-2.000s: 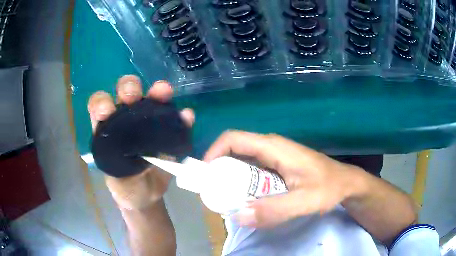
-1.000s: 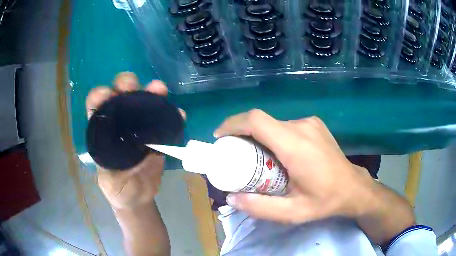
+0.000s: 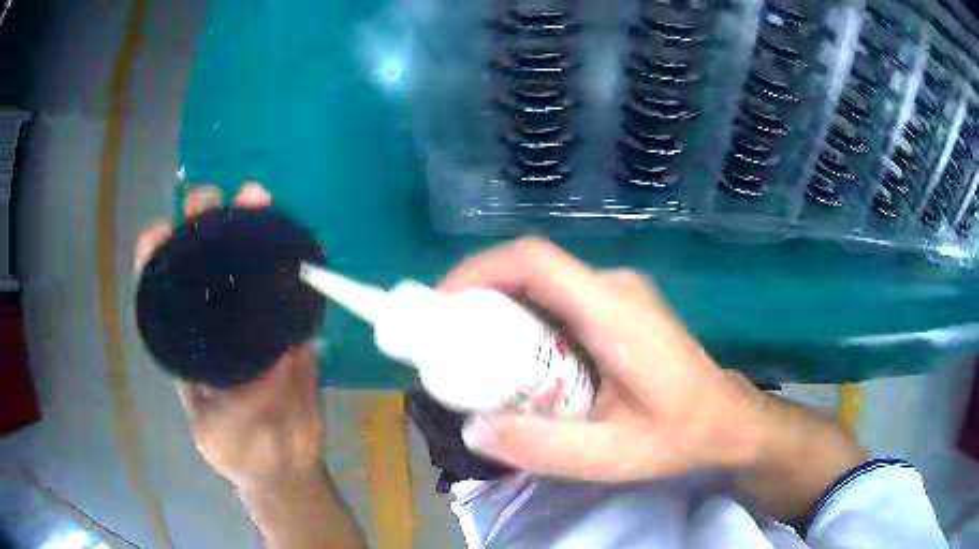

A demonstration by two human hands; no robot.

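Note:
My left hand point(image 3: 258, 413) holds a round matte black pad point(image 3: 220, 306) from behind, its fingertips showing over the far rim and its flat face up. A few small pale marks show on the pad. My right hand point(image 3: 644, 386) grips a white squeeze bottle point(image 3: 483, 349) with a printed label, lying nearly level. Its thin pale nozzle point(image 3: 338, 286) points left, with the tip at the pad's right edge; I cannot tell whether it touches. The bottle and right hand are somewhat blurred.
A clear plastic tray point(image 3: 580, 209) with several columns of small glossy black parts point(image 3: 655, 118) lies on the green mat point(image 3: 290, 97) at the upper right. Yellow lines point(image 3: 116, 214) run over the grey floor at left and below the bench edge. My white sleeve shows at the lower right.
The pad and left hand have moved left in view. The nozzle tip has shifted from the pad's middle to its right edge. The tray appears lower and farther right.

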